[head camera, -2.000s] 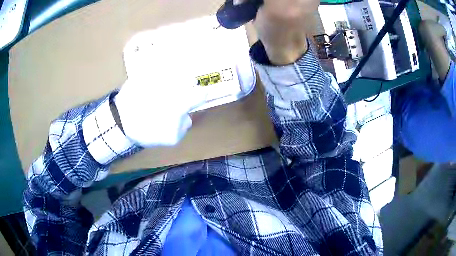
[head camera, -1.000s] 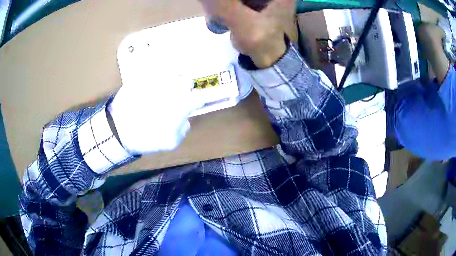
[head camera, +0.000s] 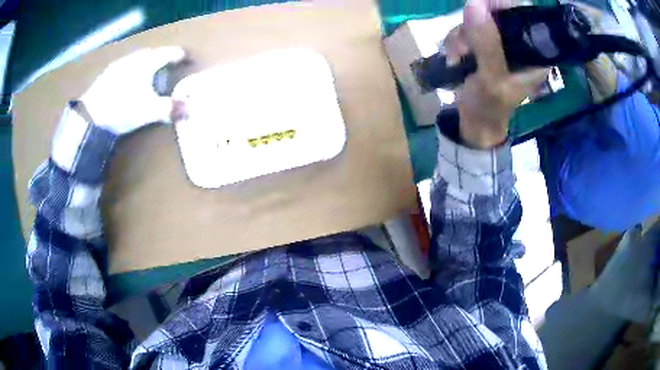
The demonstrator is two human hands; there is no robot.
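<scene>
The white router unit (head camera: 264,108) lies flat on the tan cardboard work pad (head camera: 289,209), with a row of yellow ports toward its near edge. My left hand (head camera: 134,90), in a white glove, is at the router's left edge; its fingers are apart and a bare fingertip shows at the housing. Whether it touches the router is not clear. My right hand (head camera: 488,87), bare, holds the black electric screwdriver (head camera: 539,36) sideways, right of the pad, over the feeder area. The driver bit cannot be made out.
The automatic screw feeder (head camera: 427,36) is mostly hidden behind my right hand and the driver. The black driver cable (head camera: 622,47) loops at the right. A person's blue sleeve (head camera: 601,170) is at the far right. White stacked covers (head camera: 532,217) stand beside the green bench (head camera: 405,130).
My right hand has moved right with the driver, away from the router. My left hand has moved up and left off the housing. The router now shows whole, turned, with its ports lower left.
</scene>
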